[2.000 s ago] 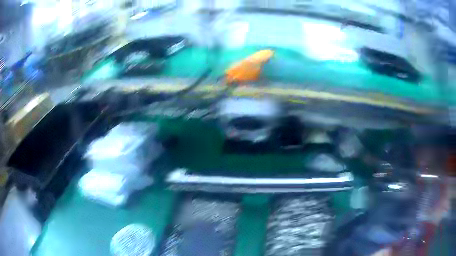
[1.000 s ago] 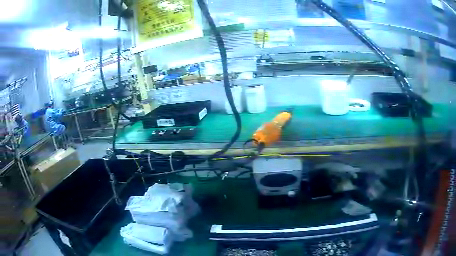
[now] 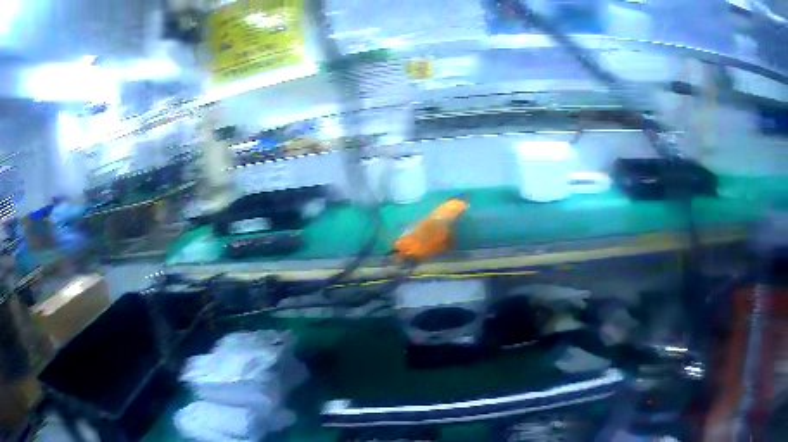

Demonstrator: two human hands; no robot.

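Neither of my hands is in the picture, and the view is blurred by head motion. Nearest in front, a long black bar with a white stripe (image 3: 475,402) lies across the green bench mat. Grey-white wrapped bundles (image 3: 238,380) are piled to its left. The tops of parts trays just show below the bar, cut off by the bottom edge; their contents are unclear. An orange power tool (image 3: 434,232) lies on the raised green shelf behind.
A white device with a dark round top (image 3: 442,318) stands behind the bar. A black bin (image 3: 108,358) is at left. The shelf holds a white container (image 3: 544,171) and black trays (image 3: 664,178). A red-brown board (image 3: 739,371) stands at right. Cables hang in front.
Since one second ago the view has shifted, so the bench things appear further left. Compared with two seconds ago, the view is higher and the parts trays are mostly out of the picture.
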